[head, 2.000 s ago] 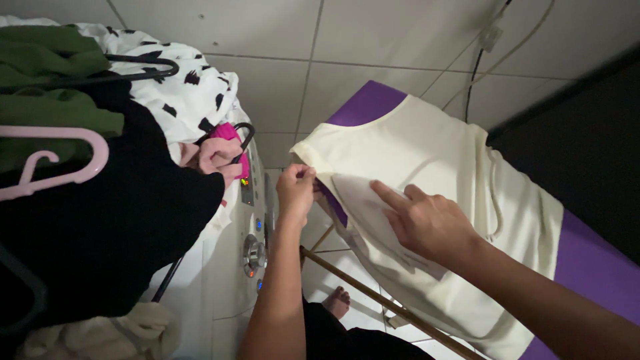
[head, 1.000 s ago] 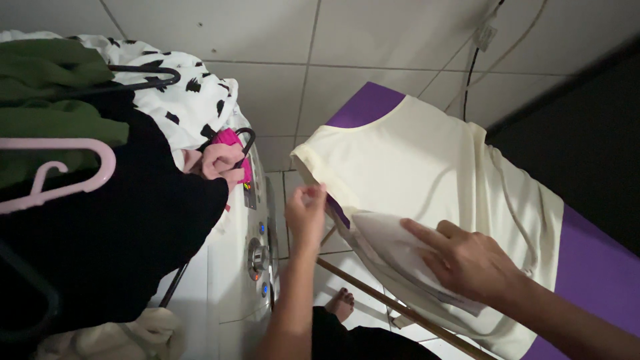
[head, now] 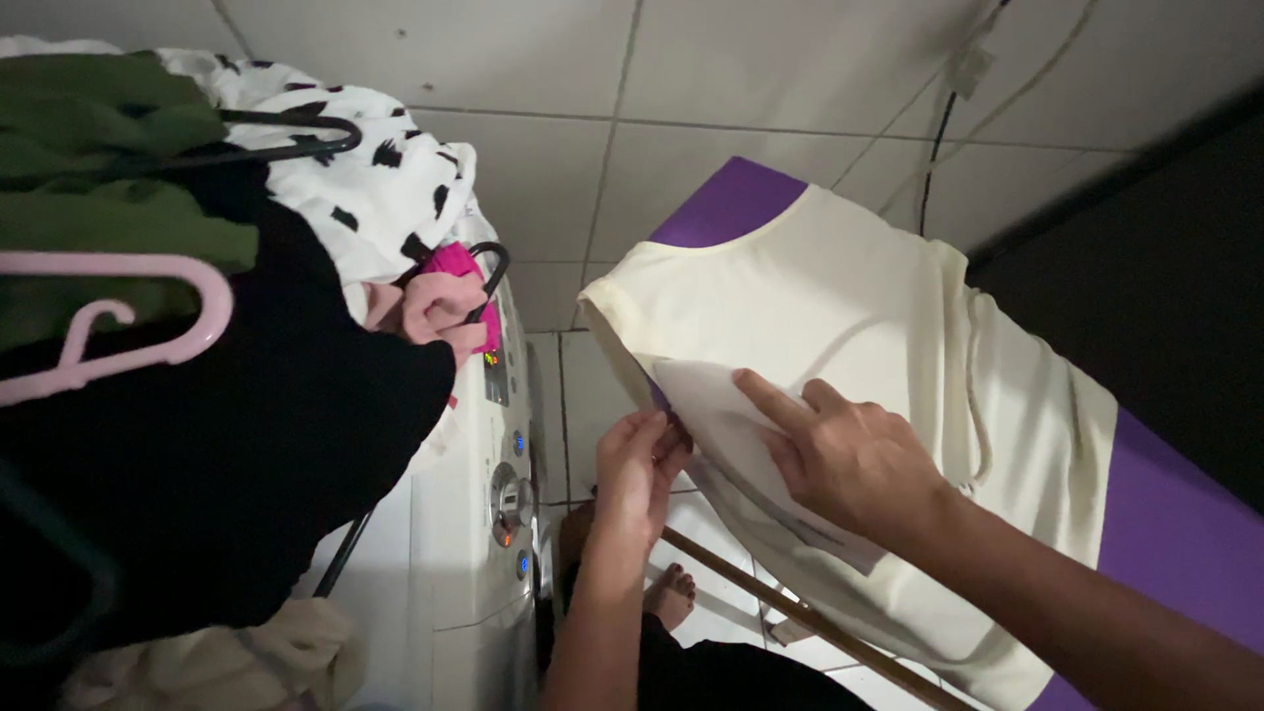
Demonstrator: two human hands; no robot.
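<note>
A cream sleeveless garment (head: pixel 820 286) is spread over a purple ironing board (head: pixel 736 202), with loose folds across its right part. My right hand (head: pixel 839 454) grips a white clothes iron (head: pixel 721 400), index finger stretched along its top; the hand hides the handle. The pointed tip of the iron lies on the garment near its left edge. My left hand (head: pixel 642 454) is just left of the iron, its fingertips pinching the garment's near edge beside a strip of purple board. Where the fingertips meet the cloth is partly in shadow.
A washing machine (head: pixel 469 583) stands at left under piled clothes: black cloth (head: pixel 197 444), green cloth (head: pixel 118 109), spotted white cloth (head: pixel 395 163) and a pink hanger (head: pixel 148 267). A wooden leg (head: pixel 790 612) slants below the board. A bare foot (head: pixel 673 595) is on the tiles.
My left hand, blurred and higher up by the garment's edge one second ago, is now lower at that edge. The iron, drawn back to the right one second ago, is again further up and left.
</note>
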